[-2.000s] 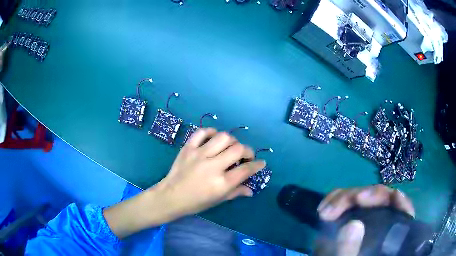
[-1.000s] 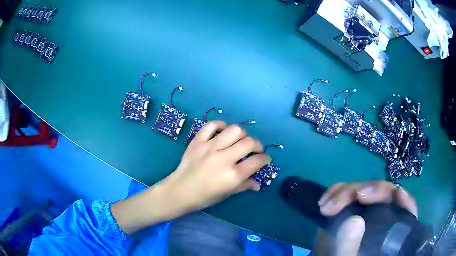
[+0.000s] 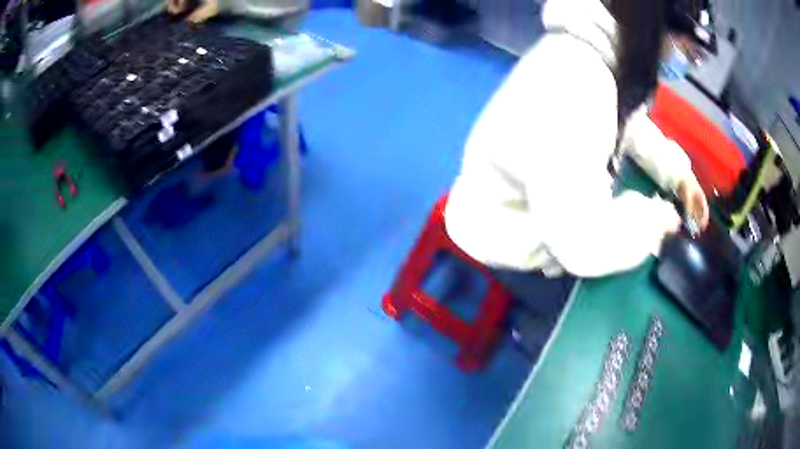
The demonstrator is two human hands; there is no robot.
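Two long board strips lie side by side on the green bench mat (image 3: pixel 535 421) at the lower right. The left strip (image 3: pixel 601 390) runs down to the bottom edge of the picture; the right strip (image 3: pixel 644 373) is a little shorter. Both show rows of pale centres, slightly blurred. Neither of my hands is in the picture. The screwdriver, the wired modules and the screw feeder are out of view.
A person in white (image 3: pixel 544 158) sits on a red stool (image 3: pixel 439 307) at the bench, hands by a black tray (image 3: pixel 697 272). A red bin (image 3: pixel 697 136) stands behind. At left, another green table (image 3: pixel 53 237) bears black trays (image 3: pixel 175 79) and red-handled pliers (image 3: pixel 65 184). Blue floor lies between.
The view has swung to the left, away from the modules and feeder. My hands and the screwdriver have left the picture. The strips now show at the lower right.
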